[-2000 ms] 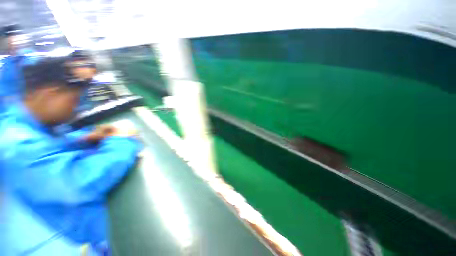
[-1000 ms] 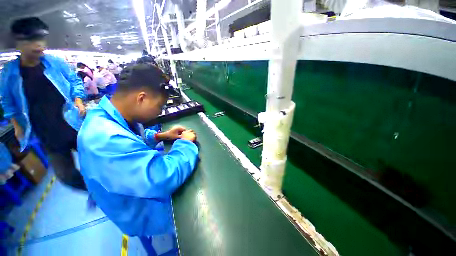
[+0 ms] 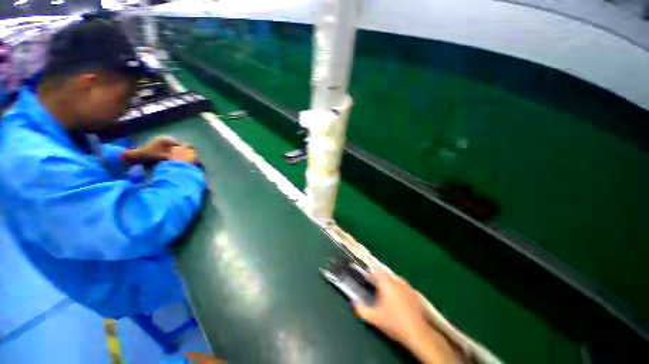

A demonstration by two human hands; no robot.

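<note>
My right hand (image 3: 395, 306) reaches in from the lower right over the dark green bench (image 3: 249, 249). It grips the near end of a flat, dark and silver piece (image 3: 350, 281) that looks like an open phone assembly, slightly blurred. Thin dark strands, possibly cables, show around its far end. The piece is at the bench's right side, by the worn edge strip. A small skin-coloured part of my left hand (image 3: 204, 358) shows at the bottom edge. It is cut off, and its fingers cannot be made out.
A pale wrapped post (image 3: 327, 153) stands beyond the worn edge strip (image 3: 260, 165). A phone body (image 3: 295, 155) lies on the lower green conveyor (image 3: 384, 238) behind it. At left, a person in a blue smock (image 3: 92, 206) works at the bench, near a dark tray (image 3: 164, 112).
The view has swung right and down, so the post and the person sit further left. My right hand has come into view, gripping the phone piece. Part of my left hand now shows at the bottom.
</note>
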